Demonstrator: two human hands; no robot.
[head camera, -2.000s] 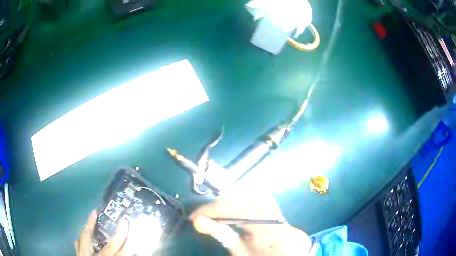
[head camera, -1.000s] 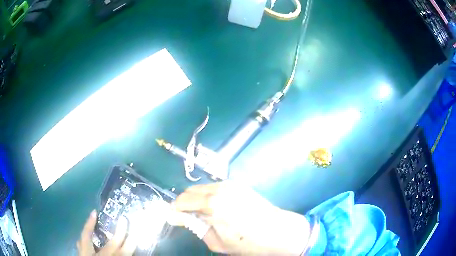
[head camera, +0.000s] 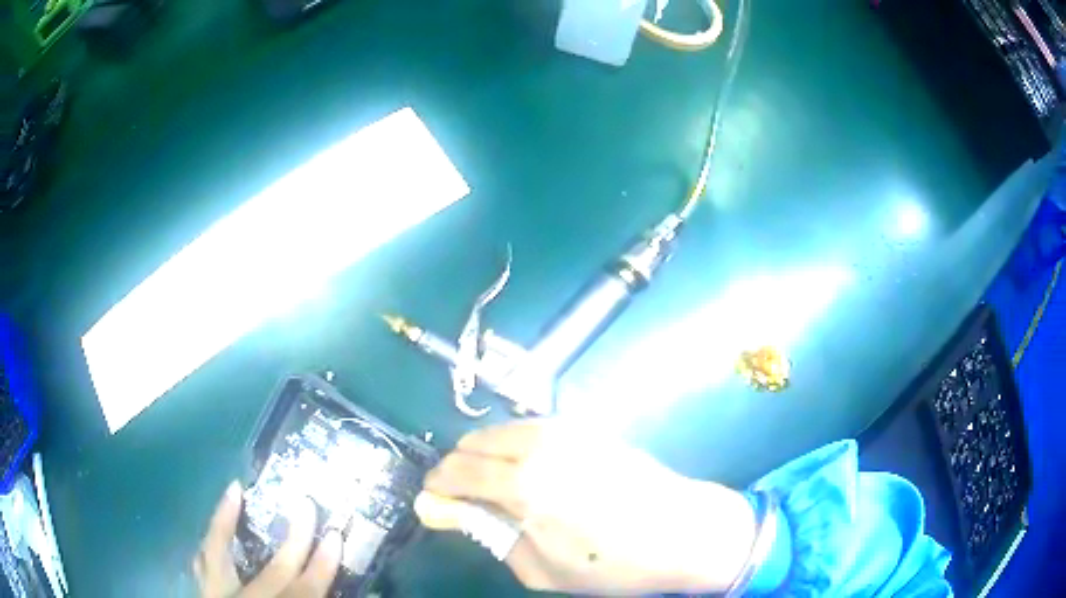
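Note:
A dark plastic case (head camera: 277, 423) with a circuit board (head camera: 327, 467) in it lies at the lower left, tilted on the green bench. Glare washes out part of the board. A thin pale wire crosses its upper part. My left hand (head camera: 275, 558) grips the case at its lower left, fingers over the board's edge. My right hand (head camera: 585, 502) is at the right edge of the case with bent fingers. A small white piece (head camera: 491, 532) shows at its fingers; the rest of it is hidden. The fingertips and anything at them are too bright to tell clearly.
A silver air gun (head camera: 573, 333) with a brass tip lies just beyond my right hand, its hose running up right. A white sheet (head camera: 275, 263), gold-coloured small parts (head camera: 765, 369), a blue tray (head camera: 14, 409), a black component tray (head camera: 982, 438) and a white block (head camera: 599, 29) lie around.
My right hand has moved up and turned over beside the case; the thin dark tool seen in it earlier no longer shows, and a white piece does. The whole view has shifted slightly.

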